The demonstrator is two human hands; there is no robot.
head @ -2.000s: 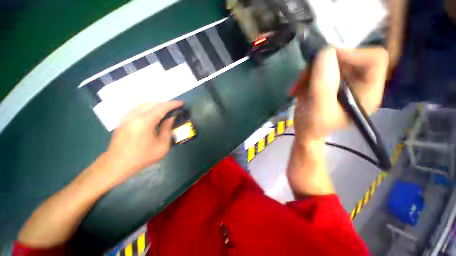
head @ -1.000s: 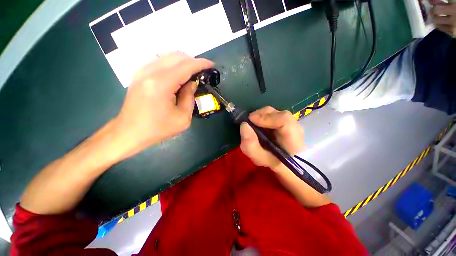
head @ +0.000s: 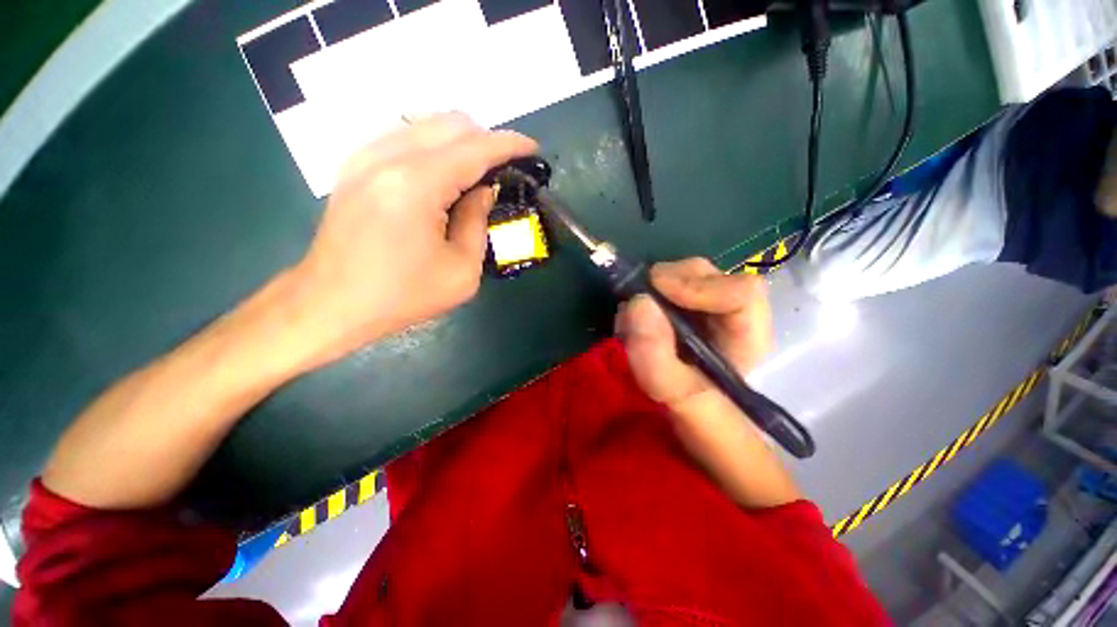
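My left hand (head: 404, 227) holds the small black device housing (head: 534, 169) open on the green surface. The white battery (head: 516, 241) with yellow edges shows in its lower part. My right hand (head: 698, 325) grips the black handle of the soldering iron (head: 710, 359). The iron's bare shaft points up-left, its tip at the upper part of the housing beside my left fingertips. Whether the tip touches cannot be told. My left fingers hide part of the housing.
The white liner (head: 404, 74) with black adhesive pads (head: 349, 21) lies behind my left hand. Black tweezers (head: 633, 123) lie across its right part. Black cables (head: 813, 135) hang at the right. Another person's sleeve (head: 1060, 184) and a white tray (head: 1041, 49) are at far right.
Two seconds ago the iron was up at the right, away from the housing; now its tip is at the housing. Over the last second, hands and housing have shifted slightly right in view.
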